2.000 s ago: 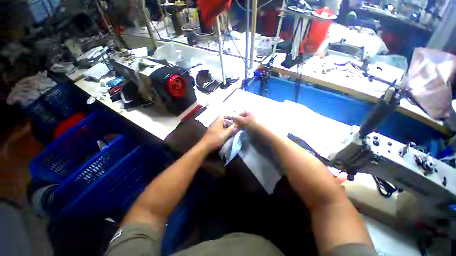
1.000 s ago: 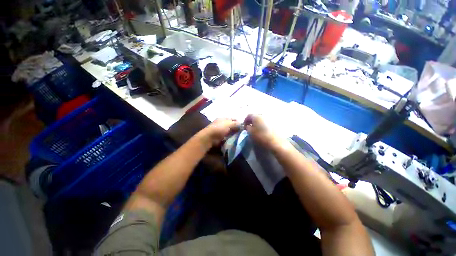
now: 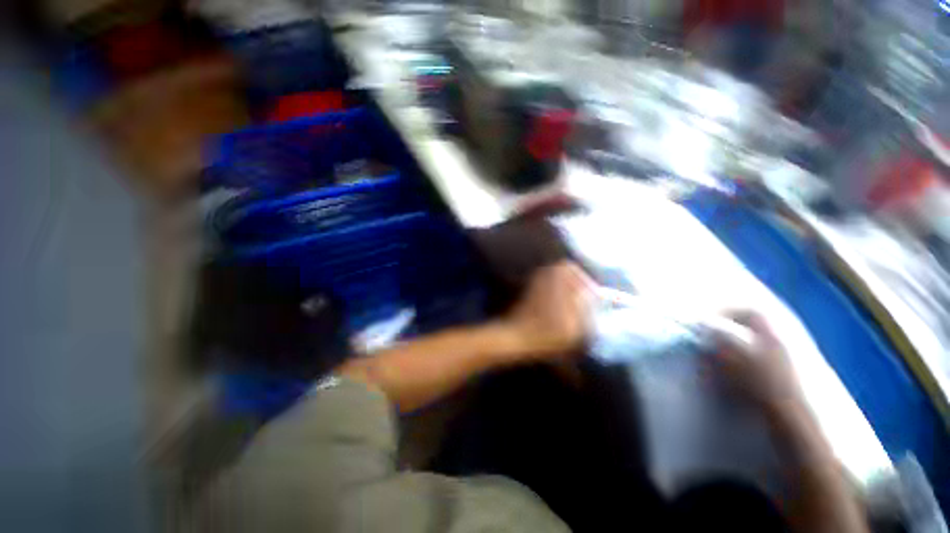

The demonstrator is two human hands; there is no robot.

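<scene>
The picture is strongly blurred. A fabric panel with a light grey-white face [image 3: 688,416] hangs from the table edge over the dark lap, its top end between my hands. My left hand [image 3: 557,307] is at the left end of a pale, bluish-white bunched part [image 3: 641,335]. My right hand [image 3: 752,359] is at the panel's upper right. The blur hides the fingertips, so I cannot tell how firmly either hand grips. A dark fabric piece [image 3: 521,245] lies over the table edge beyond my left hand.
Blue plastic crates [image 3: 354,234] stand at the left below the table. A dark machine end with a red centre [image 3: 547,133] stands on the white table [image 3: 458,182] beyond my hands. A blue trough [image 3: 792,281] runs along the table's far side.
The view has swung left and blurred. My hands, close together before, are now apart, with the bluish-white part spread between them. The sewing machine head at the right has left the picture.
</scene>
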